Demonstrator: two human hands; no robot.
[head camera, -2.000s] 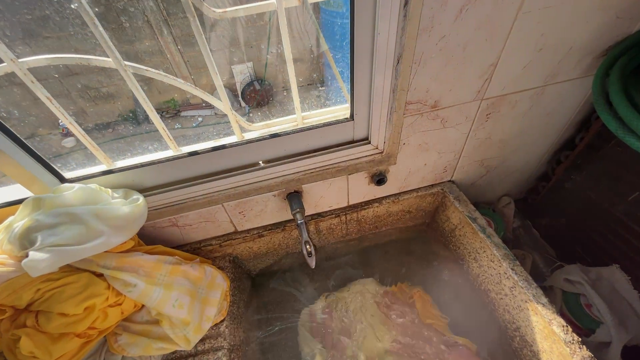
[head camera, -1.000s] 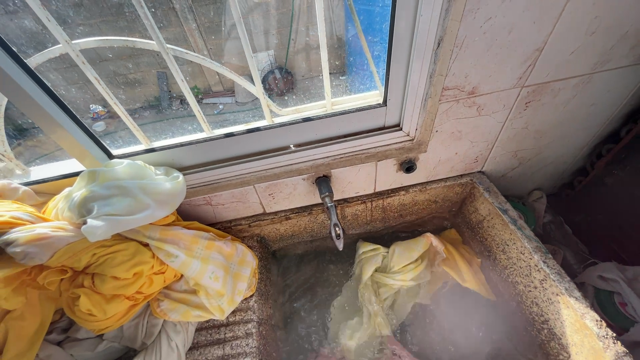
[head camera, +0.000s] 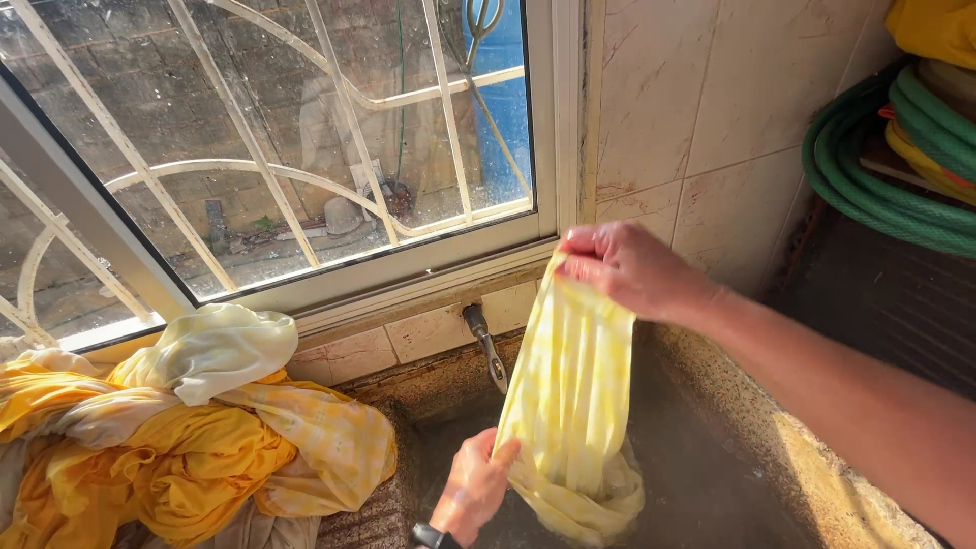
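A wet, pale yellow checked cloth (head camera: 572, 381) hangs in folds over a stone wash basin (head camera: 724, 396) of murky water. My right hand (head camera: 629, 267) grips its top edge, raised in front of the tiled wall. Lower down and to the left, my left hand (head camera: 476, 476), with a dark band at the wrist, pinches the cloth's left edge. The cloth's bunched lower end is low over the water; whether it touches the surface I cannot tell. Just left of the cloth, a metal tap (head camera: 488, 347) sticks out of the wall.
A heap of yellow and orange cloths (head camera: 206, 457), topped by a whitish cloth (head camera: 229, 347), lies left of the basin on a ribbed washboard (head camera: 370, 515). Behind is a window with a metal frame (head camera: 427, 271) and white bars outside. A coiled green hose (head camera: 854, 175) is at the right.
The yellow cloth, lying in the basin in the earlier frames, is now lifted and stretched between both hands. Both hands have come up into clear view. The view has shifted.
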